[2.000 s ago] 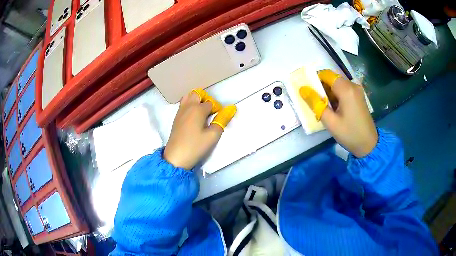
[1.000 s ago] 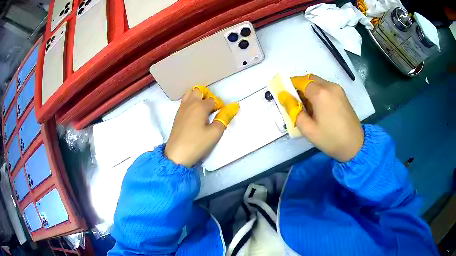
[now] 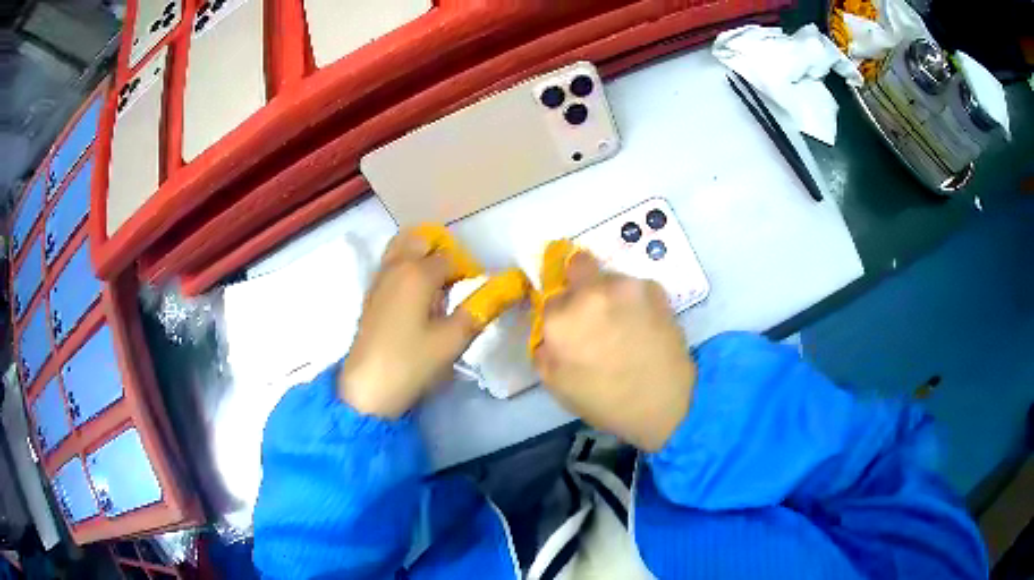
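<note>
A white phone back cover (image 3: 681,263) lies on the pale mat, three dark lenses at its right end; both hands hide much of its left part. My left hand (image 3: 403,323) is at its left end, orange cots on the fingertips, with something white between thumb and finger; whether this is the cover or a wipe is unclear. My right hand (image 3: 621,354) is blurred over the cover's middle, its cotted fingers close to my left thumb; the cream pad is not visible. A pale gold back cover (image 3: 471,153) lies behind, lenses at its right end.
Red stacked trays (image 3: 329,108) with gold pieces stand behind the mat. A red tray (image 3: 142,436) with bluish pieces is at left. White wipes (image 3: 289,306) lie left. Black tweezers or a pen (image 3: 777,138), a crumpled wipe (image 3: 782,74) and a metal tin (image 3: 924,113) are at right.
My right hand has moved left across the white cover, away from the lens end, and the cream pad is no longer visible. The lenses show again. The view has shifted slightly.
</note>
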